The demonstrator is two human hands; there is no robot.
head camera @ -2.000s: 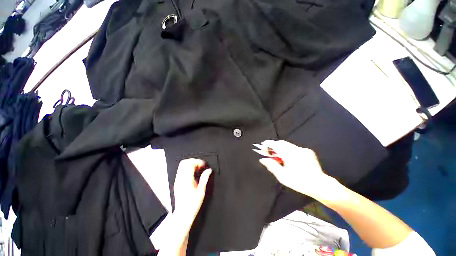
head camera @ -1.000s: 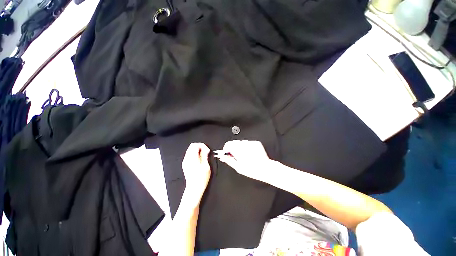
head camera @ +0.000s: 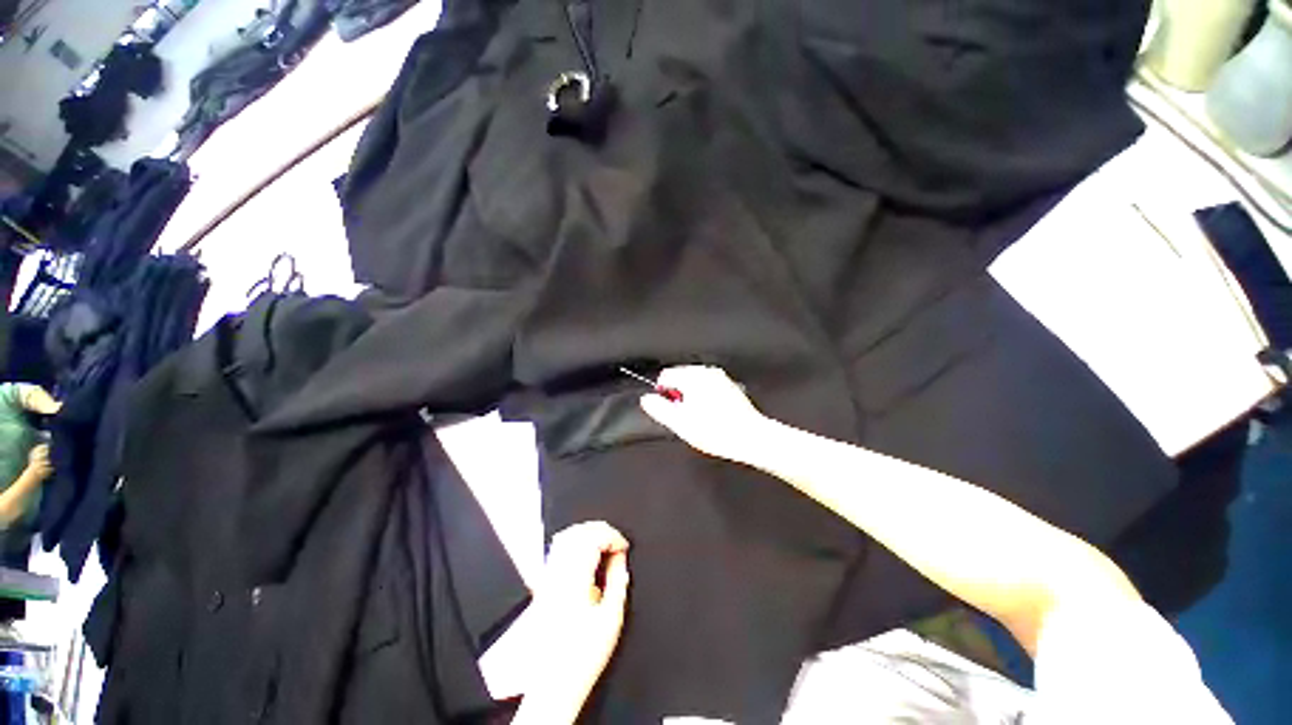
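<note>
A black jacket (head camera: 694,283) lies spread before me. My right hand (head camera: 704,411) is shut on small red-gripped snips (head camera: 669,392), blades pointing left over the jacket's lower front. Left of it a smoother, shinier band (head camera: 609,422) shows at the flap pocket. The round front button is out of sight, seemingly behind my right hand. My left hand (head camera: 581,602) rests lower on the jacket's left part, fingers curled and thumb near the fingertips; whether it pinches cloth cannot be told.
A second black jacket (head camera: 213,567) with a hanger hook lies left. Dark garments hang or lie far left, near a person in green (head camera: 17,453). A phone (head camera: 1247,269) and white paper (head camera: 1119,298) are right. A shiny ring (head camera: 570,96) sits on the jacket above.
My right hand has moved up, away from my left hand, with the snips. My left hand is lower on the jacket. The shinier band has come into sight. The view has shifted left.
</note>
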